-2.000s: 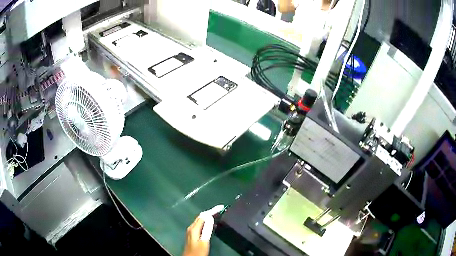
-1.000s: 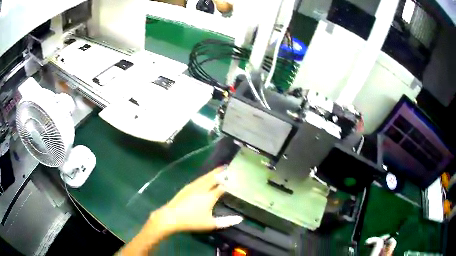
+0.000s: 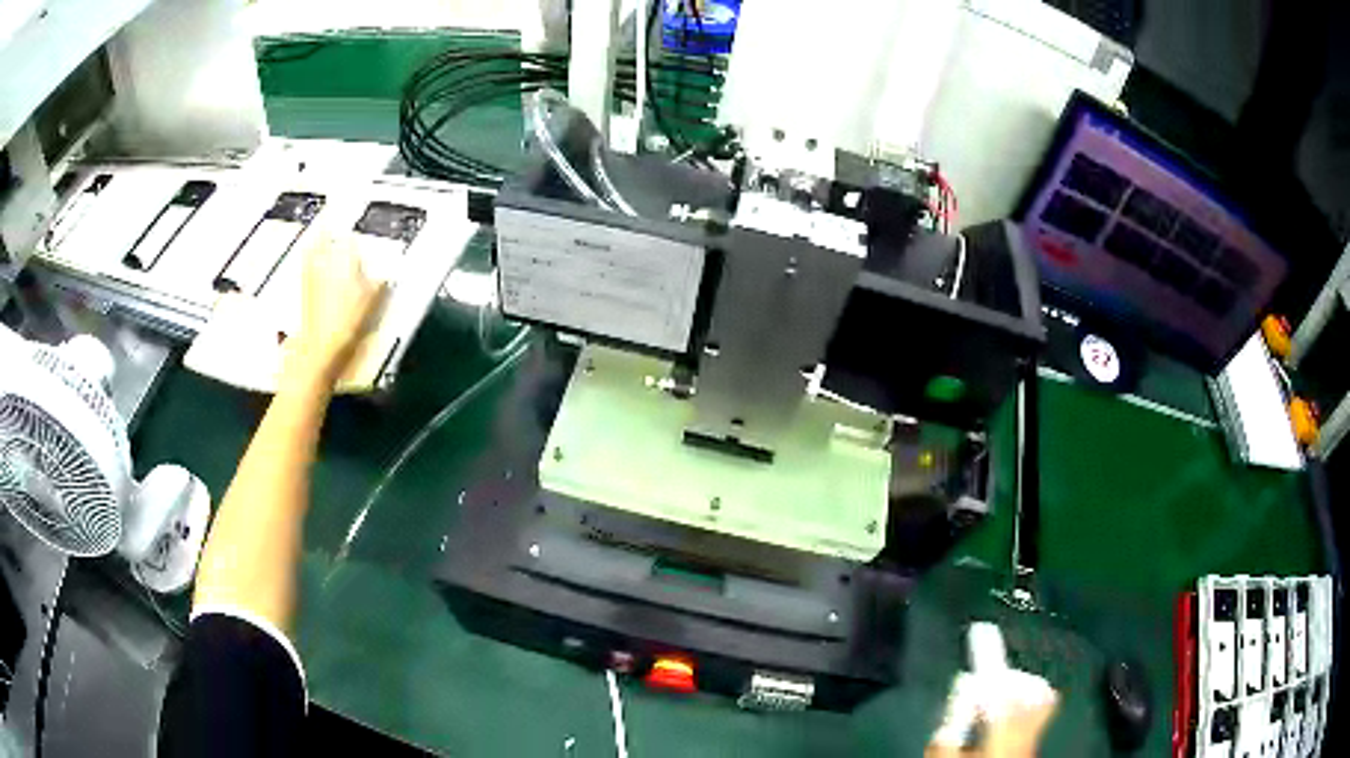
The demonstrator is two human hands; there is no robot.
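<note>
My left hand (image 3: 344, 296) is over the near end of the white line carrier (image 3: 111, 289), beside its black phone-shaped outlines. It is blurred, and whether it holds anything cannot be told. My right hand (image 3: 999, 708) is low at the bottom edge, right of the press, with white fingertip covers; its fingers are close together, and I cannot tell what is between them. The black press machine (image 3: 504, 604) stands in the middle with its pale yellow-green fixture plate (image 3: 637, 447) and a red lit switch (image 3: 671, 674) in front.
A white fan (image 3: 170, 526) stands at left. Black cables (image 3: 430, 126) coil behind the carrier. A black bar (image 3: 1025, 489), mouse (image 3: 1127, 703) and white blister tray (image 3: 1258, 652) on a red base are at right. The monitor (image 3: 1147, 237) stands behind.
The view has swung right. My left hand has moved from beside the machine's plate to the carrier, its forearm now stretched out. My right hand shows at the bottom, right of the machine.
</note>
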